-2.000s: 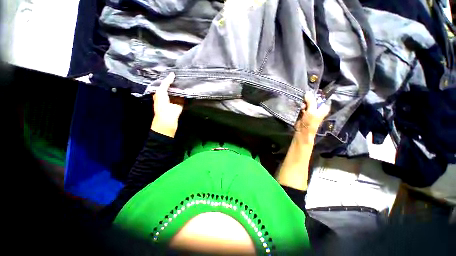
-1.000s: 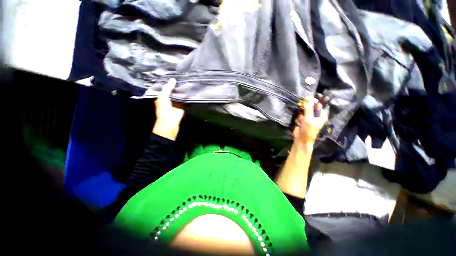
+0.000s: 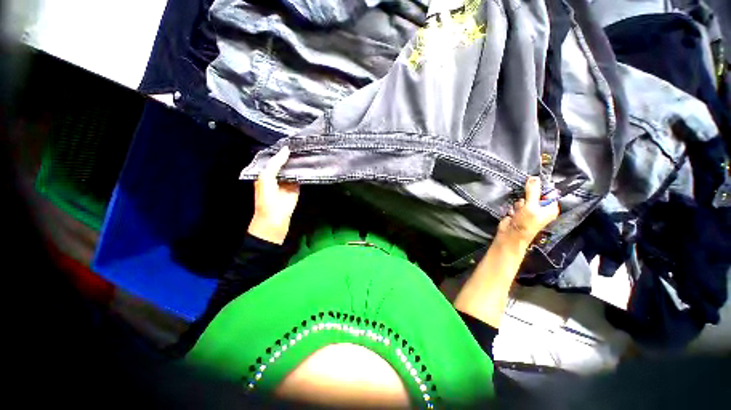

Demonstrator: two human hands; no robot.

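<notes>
A grey denim jacket [image 3: 401, 104] lies spread in front of me, its yellow back print [image 3: 453, 34] near the top. Its stitched waistband [image 3: 361, 157] runs across, close to me. My left hand [image 3: 276, 198] grips the band's left end, thumb on top and fingers hidden beneath. My right hand [image 3: 529, 212] grips the band near the placket's metal buttons. A small dark tool with a blue glint [image 3: 549, 197] shows at my right fingers, mostly hidden.
More grey and navy garments [image 3: 669, 120] are heaped at right, and others lie at upper left. The white table top [image 3: 96, 36] shows at upper left. A blue bin [image 3: 152, 276] and a green crate [image 3: 68, 196] stand below the table edge at left. Light cloth [image 3: 553, 328] lies at lower right.
The view has shifted, so the jacket and pile appear lower and further right. Both hands still hold the band, and more of the yellow print shows.
</notes>
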